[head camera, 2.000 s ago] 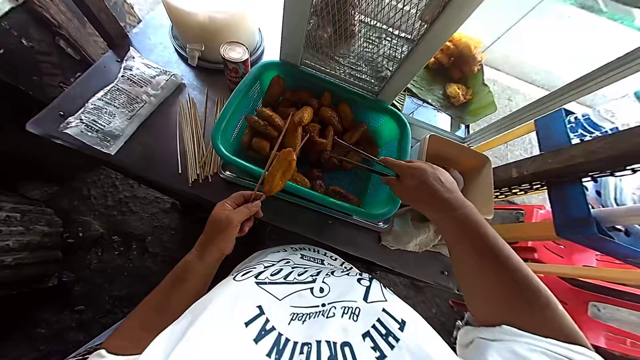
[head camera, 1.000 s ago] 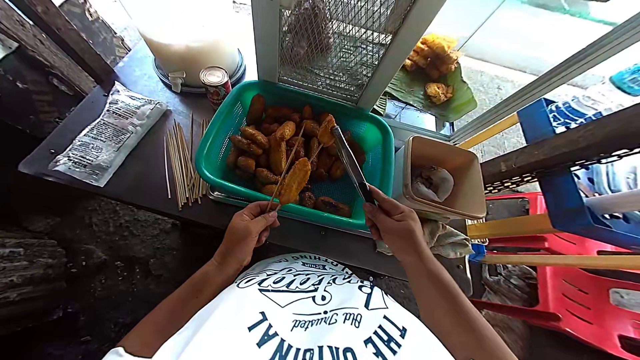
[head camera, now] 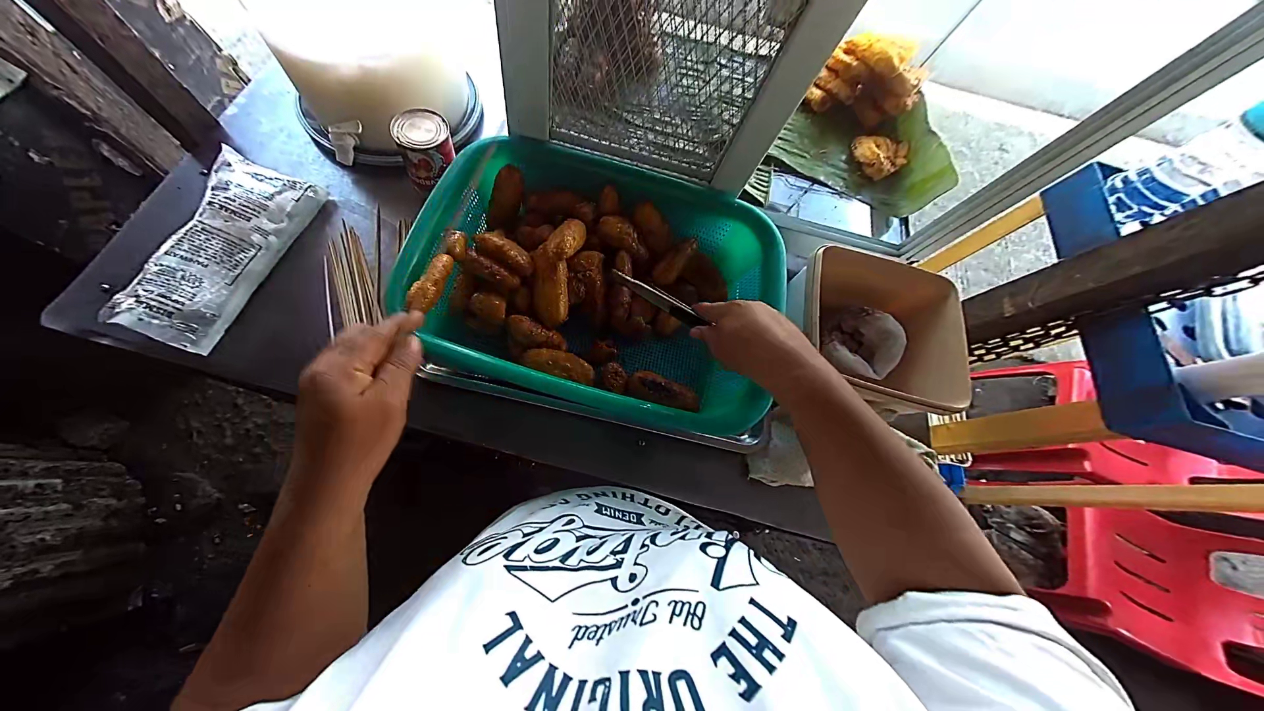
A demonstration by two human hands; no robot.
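Observation:
A green plastic basket (head camera: 752, 259) holds many browned, glazed fried bananas (head camera: 550, 286) and stands on a metal tray (head camera: 592, 407). My left hand (head camera: 360, 395) is at its left edge, pinching the lower end of a stick that is mostly hidden behind a fried piece (head camera: 432, 283) just above my fingers. My right hand (head camera: 758, 341) reaches over the right side of the basket and grips metal tongs (head camera: 654, 296), whose tips lie among the fried bananas. Left of the basket, loose bamboo skewers (head camera: 353, 276) lie on the dark table.
A printed plastic packet (head camera: 219, 247) lies at the table's left. Behind stand a can (head camera: 423, 143) and a large container with a spigot (head camera: 370, 99). A beige bin (head camera: 889, 316) holds a plastic bag. Fried food (head camera: 869, 79) rests on a banana leaf (head camera: 913, 163) behind the frame.
My left hand has moved left with the stick, from the basket's front to its left edge. The tongs, upright over the basket a second ago, now point left among the bananas.

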